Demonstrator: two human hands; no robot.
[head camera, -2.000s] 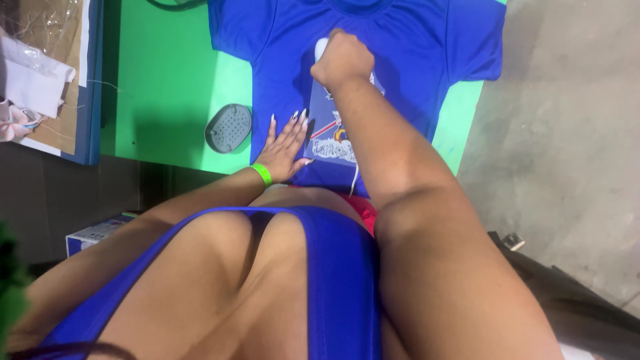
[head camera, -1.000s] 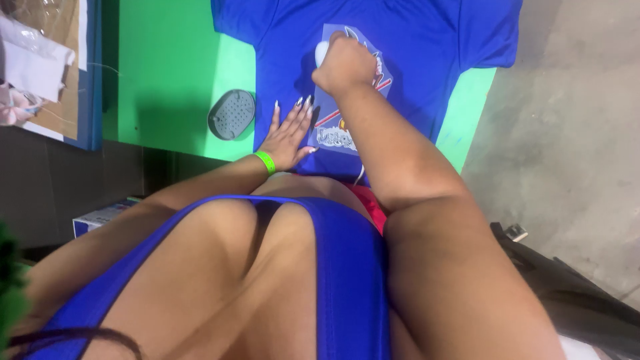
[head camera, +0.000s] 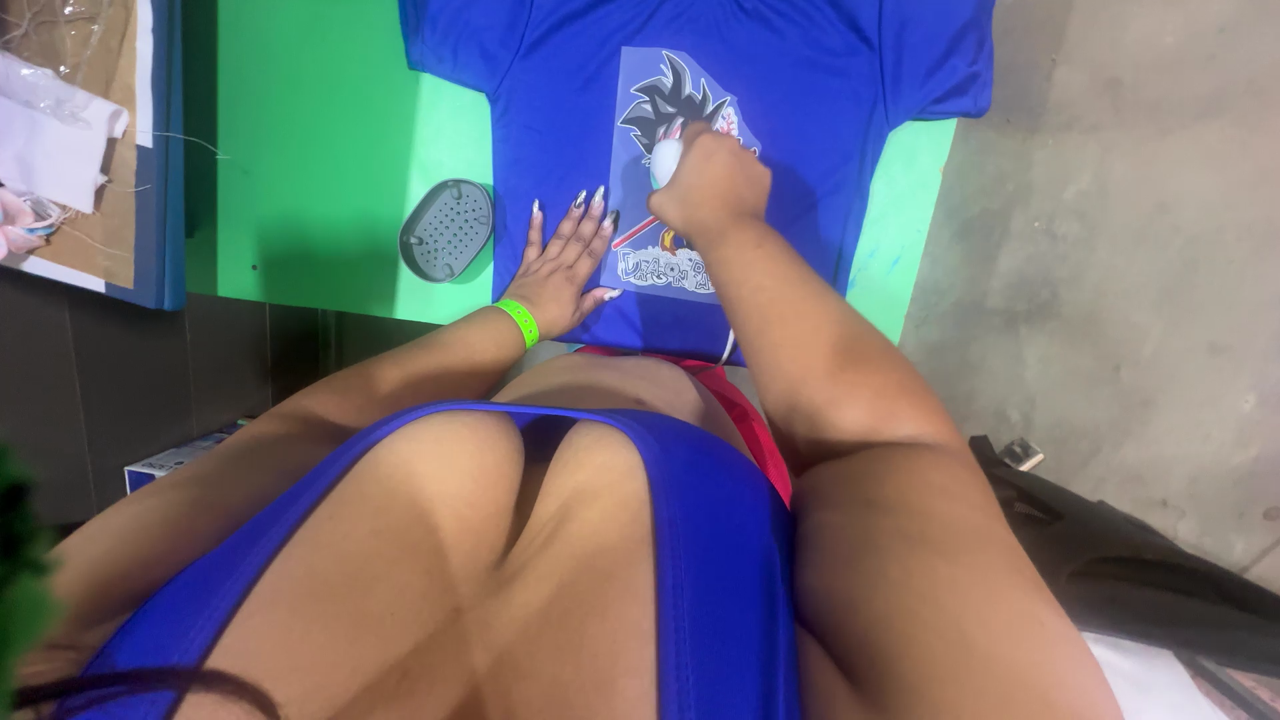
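Observation:
A blue T-shirt (head camera: 560, 110) lies spread on a green tabletop (head camera: 330, 130). On its front is a transfer film (head camera: 640, 180) with a printed cartoon figure and lettering. My right hand (head camera: 715, 185) is closed around a small white-ended tool (head camera: 665, 162), probably a mini heat press, over the middle of the film; most of the tool is hidden by the fingers. My left hand (head camera: 565, 265) rests flat on the shirt with fingers spread, just left of the film's lower part. Left of that hand, a grey oval perforated tray (head camera: 447, 231) sits by the shirt's edge.
A blue-edged board or box (head camera: 168, 160) at the far left bears white cloth (head camera: 60, 130), clear plastic and loose threads. A white cord (head camera: 727, 347) shows at the shirt's hem. Concrete floor (head camera: 1100, 250) lies to the right, with a black object (head camera: 1120, 570) lower down.
My right hand has moved down the film with the tool, and the figure's dark hair shows above it. My left hand stays on the shirt beside the film.

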